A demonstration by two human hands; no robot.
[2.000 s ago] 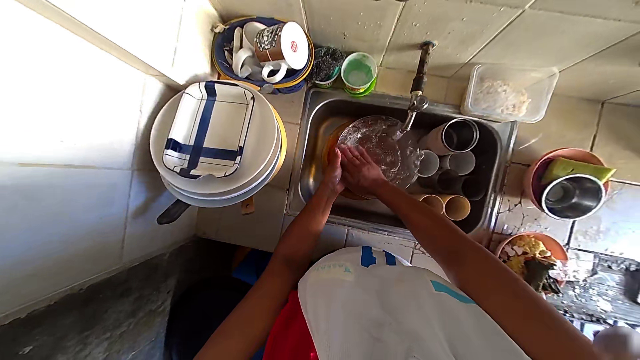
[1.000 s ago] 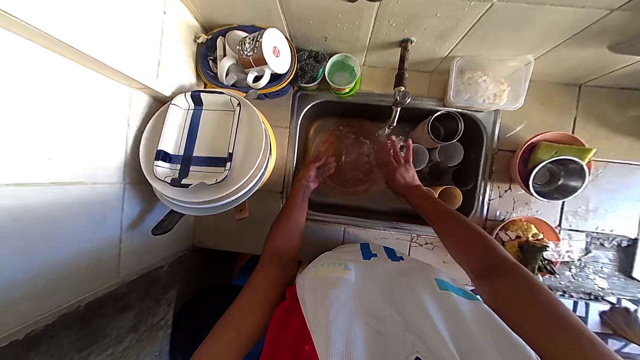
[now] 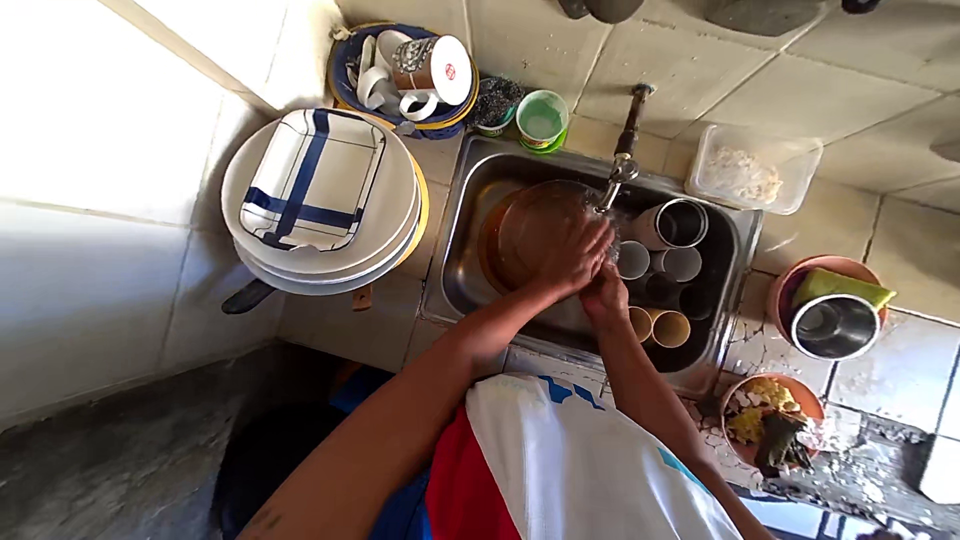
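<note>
Water runs from the metal tap (image 3: 621, 171) over a round, clear-looking dish (image 3: 544, 229) in the steel sink (image 3: 466, 281). My left hand (image 3: 576, 259) lies over the dish's right part under the stream, fingers pointing up and together. Just right of it and partly beneath, my right hand (image 3: 604, 294) is at the dish's right edge; its fingers are largely hidden, so its grip cannot be told. Several cups stand in the sink's right side, among them a steel tumbler (image 3: 681, 223) and a tan cup (image 3: 670, 328).
Left of the sink, a rectangular dish (image 3: 307, 180) tops stacked plates (image 3: 397, 251). Behind are a basin of mugs (image 3: 439, 129), a scouring pad (image 3: 496, 101) and a green-lined tub (image 3: 541, 120). To the right sit a plastic container (image 3: 799, 176), a metal cup (image 3: 835, 327) and a bowl of food scraps (image 3: 814, 401).
My hands were together two seconds ago, then apart on either side of the sink's left part. Now they are together again near the stream, my left hand having moved right.
</note>
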